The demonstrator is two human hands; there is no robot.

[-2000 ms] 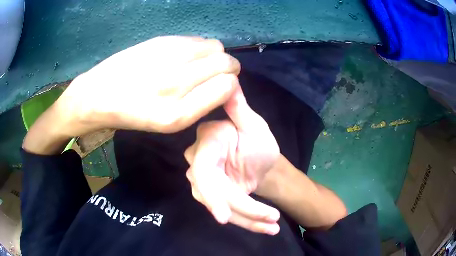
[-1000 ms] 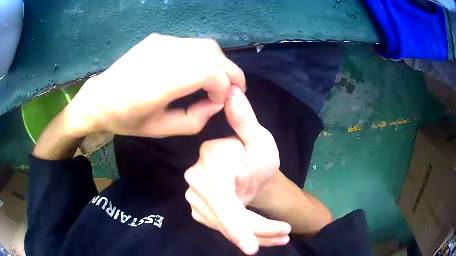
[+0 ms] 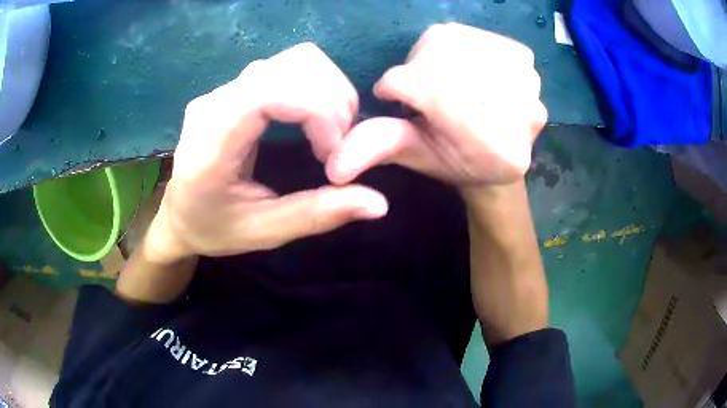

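Observation:
My left hand (image 3: pixel 255 159) is bare, its thumb and curled fingers apart in a C shape over my lap, with nothing seen in it. My right hand (image 3: pixel 470 103) is bare and palm down at the bench edge. Its fingers are curled and its thumb points left, touching or overlapping the left fingertips. I see nothing in it; the undersides of its fingers are hidden. A bright blue cloth (image 3: pixel 638 88) with a white tag lies over the edge of the wet dark-green bench top (image 3: pixel 127 80) at the right.
Pale see-through vessels are cut off at the upper left (image 3: pixel 20 72) and upper right (image 3: pixel 701 28). A lime green bucket (image 3: pixel 76 207) is below the bench at left. Cardboard (image 3: pixel 677 319) lies on the green floor at right, with more at lower left.
The left fingers have come off the right thumb and opened. My right hand has moved up and right and turned palm down. More of the bucket and cloth shows.

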